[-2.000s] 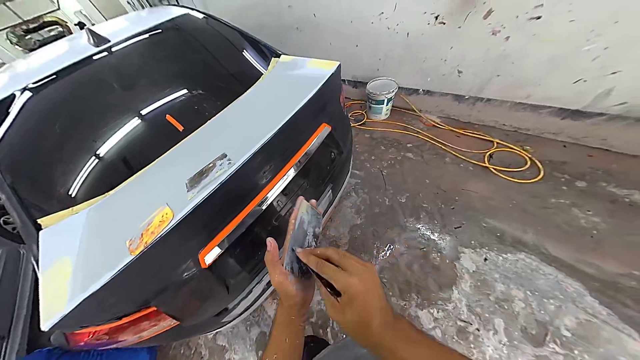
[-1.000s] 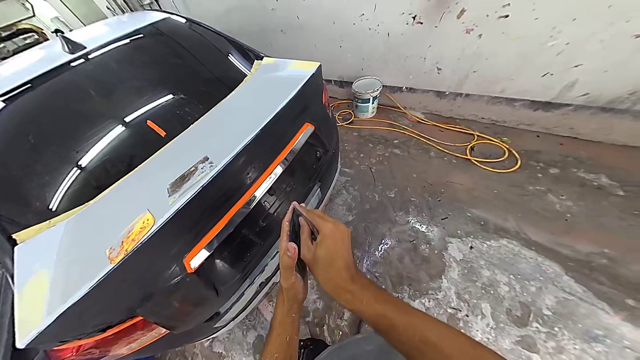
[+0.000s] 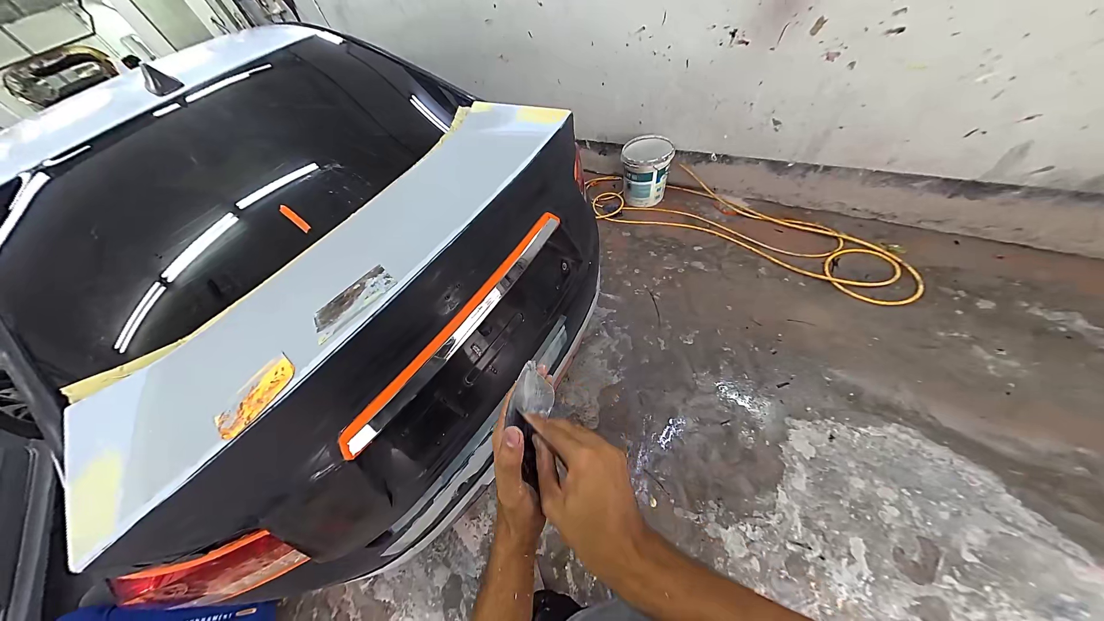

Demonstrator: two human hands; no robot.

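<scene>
Both hands are close together behind the car's trunk lid (image 3: 483, 198). My left hand (image 3: 516, 483) is upright, thumb up, closed around a flat grey piece (image 3: 533, 392), perhaps a sanding block or pad. My right hand (image 3: 591, 483) presses against it from the right, its fingers around a dark thin object whose kind I cannot tell. On the grey-primed top of the lid lie a worn yellow-orange piece (image 3: 256, 395) and a worn grey piece (image 3: 352, 297), perhaps sanding sheets. Orange masking tape (image 3: 448, 336) edges the chrome trim strip (image 3: 470, 326).
A paint bucket (image 3: 646, 171) stands by the wall (image 3: 819, 78). Next to it a yellow hose (image 3: 776, 250) lies coiled on the stained floor (image 3: 716, 345). The taped tail light (image 3: 207, 569) is at lower left, with the dark rear window (image 3: 216, 190) beyond the lid.
Both hands have stayed together around the grey piece, whose broad face shows again after being nearly edge-on one second ago.
</scene>
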